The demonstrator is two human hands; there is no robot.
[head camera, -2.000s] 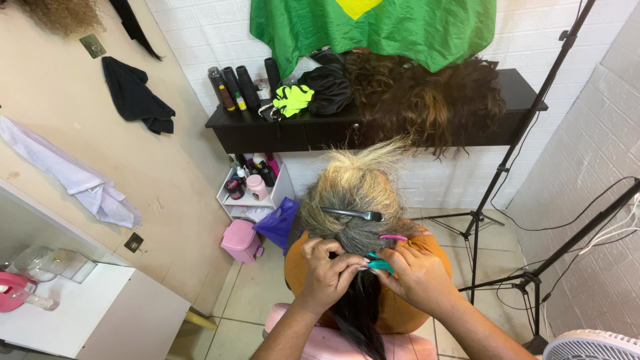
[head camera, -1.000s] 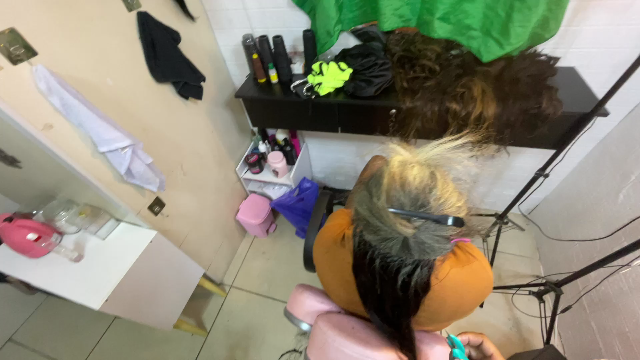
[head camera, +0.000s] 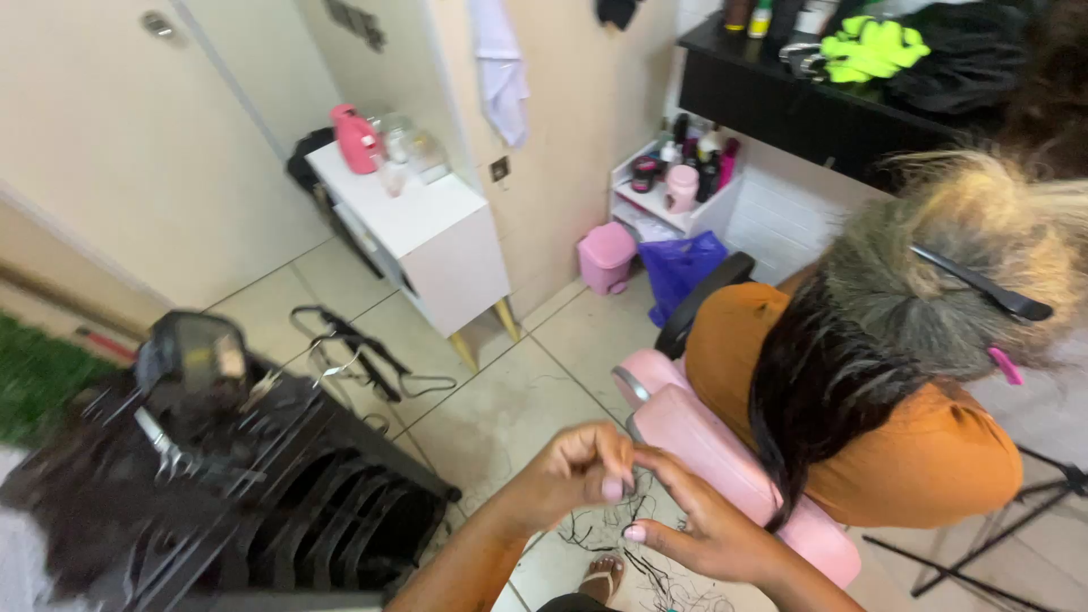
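My left hand (head camera: pixel 578 476), fingers curled, meets my right hand (head camera: pixel 693 514) at the fingertips, low in the middle of the view. A small dark thing shows at the left fingertips; I cannot tell what it is. The right fingers are spread, with nothing seen between them. To the right sits a person in an orange top (head camera: pixel 926 459), with dark hair (head camera: pixel 824 391) hanging down the back and grey-blond hair (head camera: pixel 884 255) above. A black hair clip (head camera: pixel 982 283) and a pink clip (head camera: pixel 1005 365) are in that hair.
The pink chair back (head camera: pixel 722 459) stands beside my right hand. At left is a black trolley (head camera: pixel 365 510) with dark hair and tools on it. Loose hair strands (head camera: pixel 654 578) lie on the tiles near my foot (head camera: pixel 602 578). A white cabinet (head camera: pixel 442 225) and pink bin (head camera: pixel 606 257) stand beyond; tripod legs at right.
The view has swung far left, bringing in the trolley. Two seconds ago both hands were at the person's hair with a teal thing; now they meet away from the head, and the teal thing is not seen in them.
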